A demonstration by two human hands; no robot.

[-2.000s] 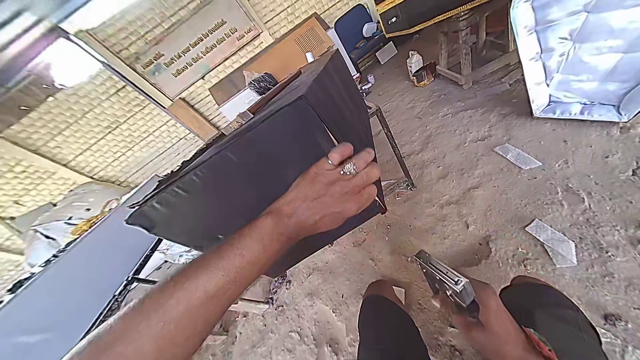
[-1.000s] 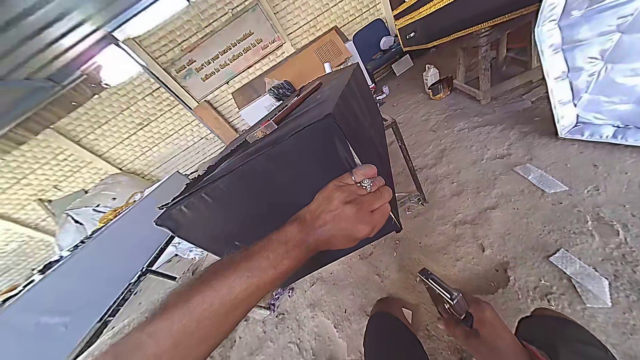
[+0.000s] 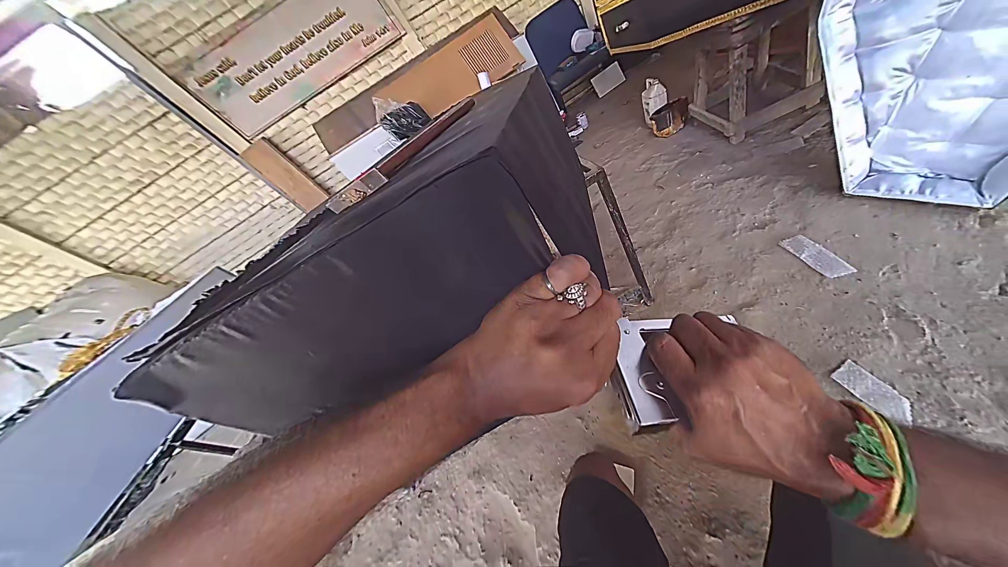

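Observation:
Black fabric (image 3: 370, 299) covers a large angular box in the middle of the view, with a narrow pale gap along its right-hand corner. At the lower end of that gap my left hand (image 3: 551, 339), with rings on it, grips the cloth in closed fingers. Just to its right, my right hand (image 3: 740, 394) is wrapped around a metal staple gun (image 3: 650, 378), whose front faces the box's corner. Whether the tool touches the cloth is hidden by my left hand. A red, yellow and green band (image 3: 886, 472) circles my right wrist.
A metal stand leg (image 3: 622, 228) stands under the box's right side. Behind are a wooden trestle (image 3: 736, 94), a white bottle (image 3: 654, 101) and a dark tin (image 3: 669, 118). A quilted silver panel (image 3: 921, 94) is at upper right. A grey panel (image 3: 87, 472) lies at left.
My right hand has risen with the staple gun from low over the ground to beside my left hand at the box's corner. My left hand still grips the black cloth.

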